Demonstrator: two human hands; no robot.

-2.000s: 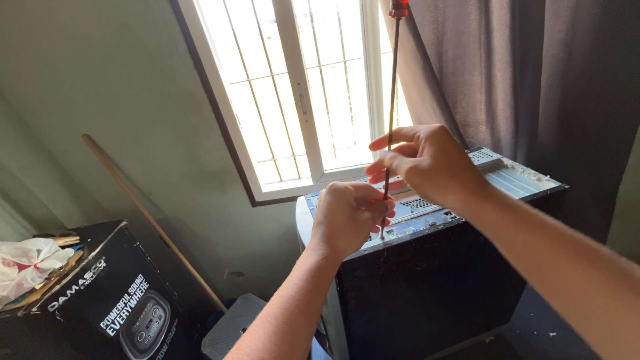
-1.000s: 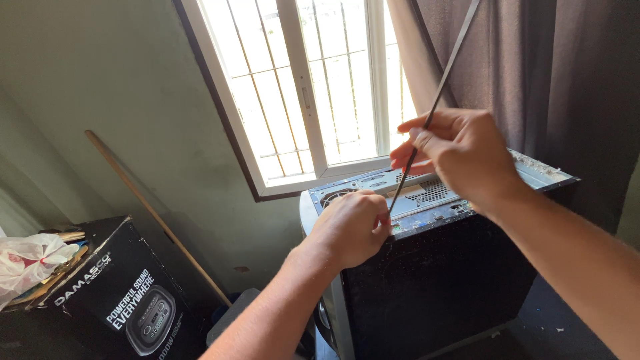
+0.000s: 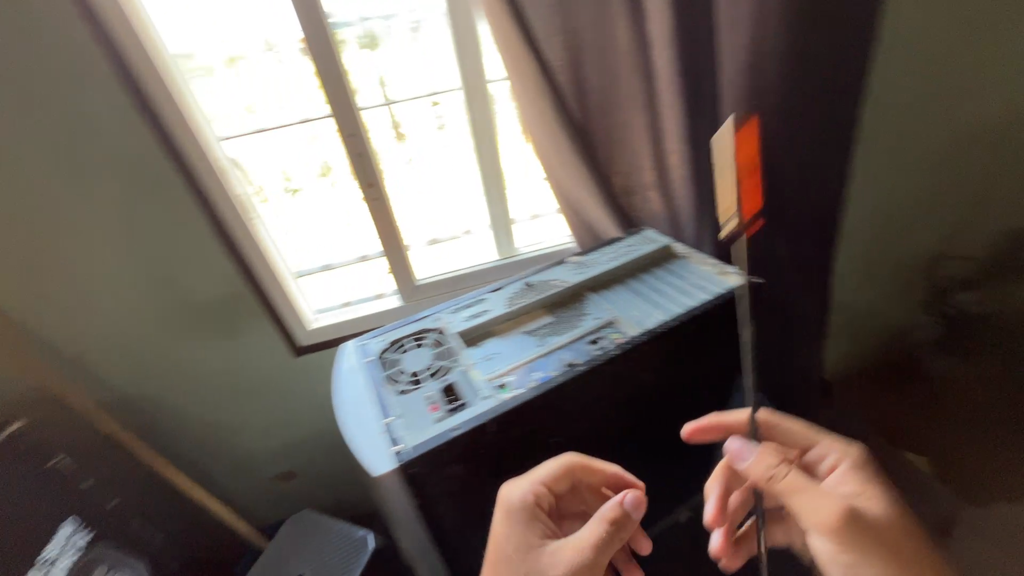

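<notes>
A desktop computer case [image 3: 560, 312] stands with its rear panel facing up, showing a fan grille and rows of slots. My right hand [image 3: 800, 488], to the right of the case's dark side, grips the thin shaft of a long screwdriver [image 3: 746, 320] between thumb and fingers. The tool is upright, its orange and pale handle at the top; its tip is out of frame. My left hand [image 3: 568, 516] is in front of the case with thumb and fingertips curled together. Whether something small is pinched there cannot be told. Motion blurs the view.
Behind the case are a barred window [image 3: 360, 160] and a dark curtain [image 3: 640, 120]. On the left, a wooden pole [image 3: 168, 464] slants beside a dark printed box [image 3: 48, 464]. A grey flat-topped object [image 3: 316, 548] stands low, left of the case.
Both hands have drawn back from the case's rear panel, where they were earlier. The screwdriver has come away with my right hand and moved to the right. The view has shifted.
</notes>
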